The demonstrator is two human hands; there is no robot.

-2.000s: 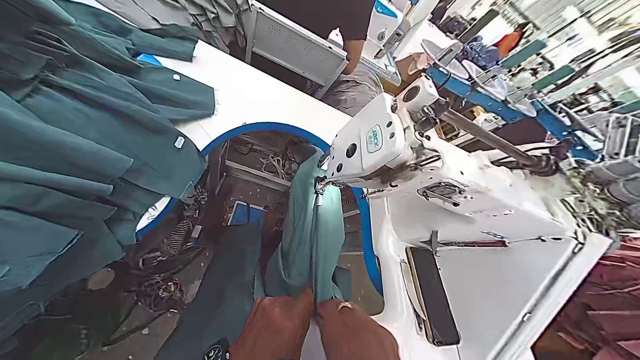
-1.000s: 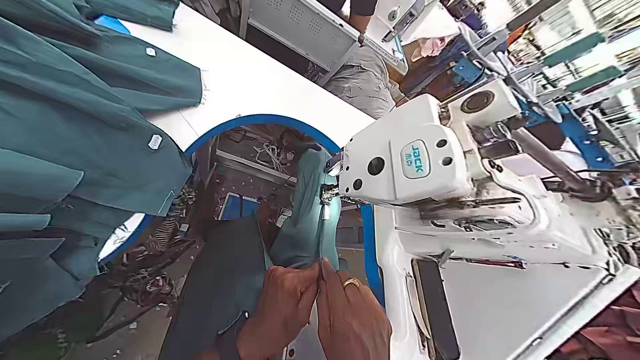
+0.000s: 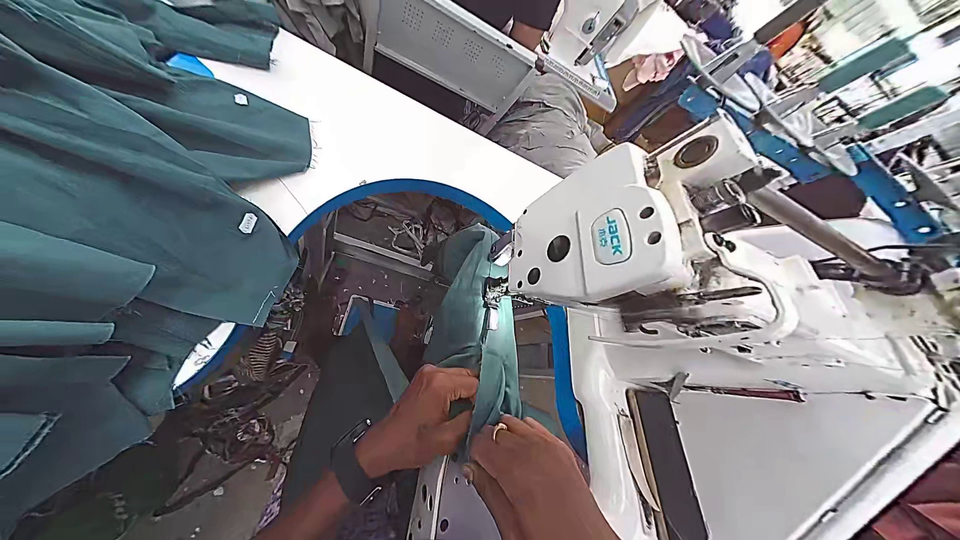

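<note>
A green fabric piece (image 3: 461,322) lies along the narrow arm of a white Jack sewing machine (image 3: 600,232), its folded seam under the lit presser foot (image 3: 493,294). My left hand (image 3: 420,420), with a dark watch on the wrist, pinches the fabric's left edge in front of the foot. Close beside it, my right hand (image 3: 525,469), with a ring on one finger, grips the near end of the same seam. Some fingertips are hidden in the folds.
Green garment pieces (image 3: 135,165) with small white stickers cover the left of the white table (image 3: 360,112). A blue-edged cut-out surrounds the machine arm. Beyond the table, a person in grey trousers (image 3: 547,120) sits near another machine. Dark red fabric (image 3: 919,499) lies at lower right.
My left hand has moved up along the seam and away from my right hand, which still grips the fabric. Both hands were close together at the seam before.
</note>
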